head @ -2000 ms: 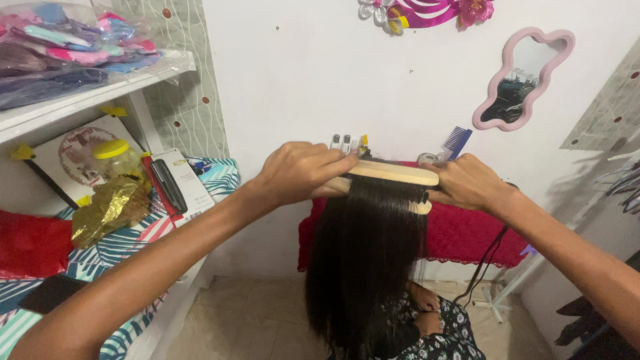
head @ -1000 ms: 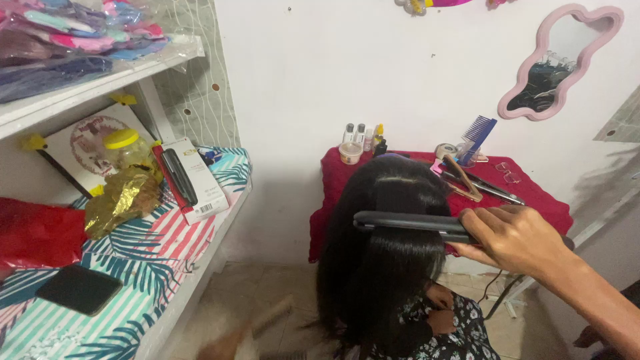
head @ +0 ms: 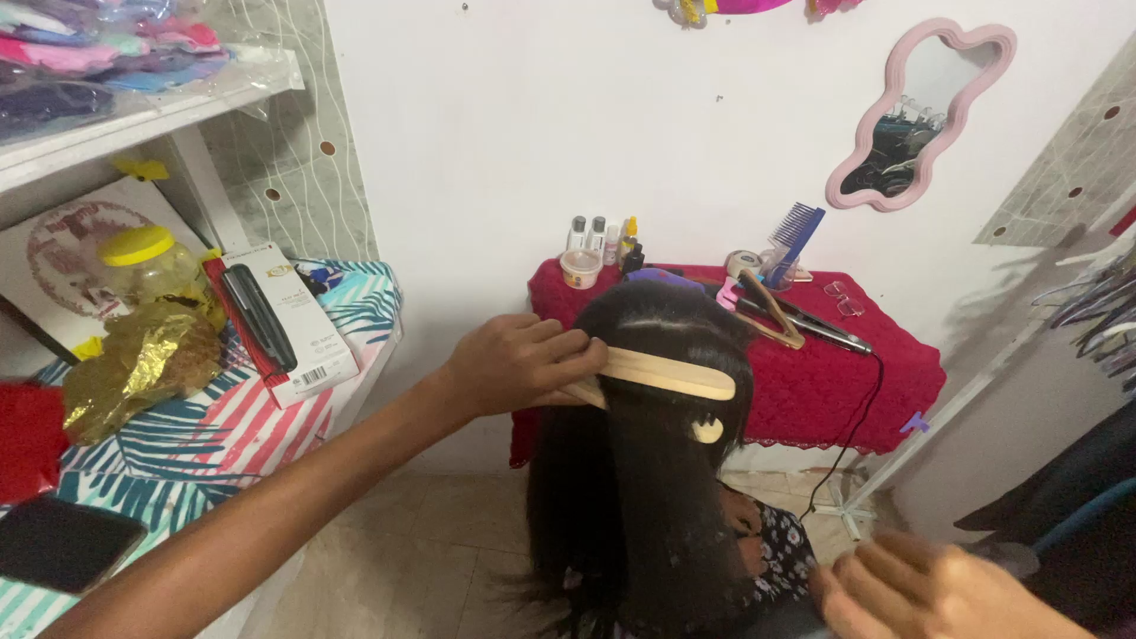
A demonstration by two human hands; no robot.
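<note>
My left hand (head: pixel 532 359) grips a pale wooden comb-like hair tool (head: pixel 670 373) with two arms, clamped across a lock of the seated person's long dark hair (head: pixel 666 506). One arm lies over the hair near the crown; the tip of the other shows just below. My right hand (head: pixel 914 586) is blurred at the lower right, fingers curled, away from the hair; whether it holds anything cannot be told. Beyond the head, a flat iron (head: pixel 825 328) with a cord lies on the red cloth, beside a brown V-shaped tool (head: pixel 772 311).
The red-covered table (head: pixel 834 399) holds small bottles (head: pixel 596 235), a tub (head: pixel 581 268), a blue comb (head: pixel 792 240) and glasses (head: pixel 848 299). At left, a shelf (head: pixel 373 373) bears a boxed flat iron (head: pixel 280 324), a jar (head: pixel 155 266) and a phone (head: pixel 67 541). A mirror (head: pixel 874 115) hangs behind.
The wooden tool is back across the hair in my left hand. My right hand, which held a dark flat iron at the head one second ago, has moved down and right, away from the hair.
</note>
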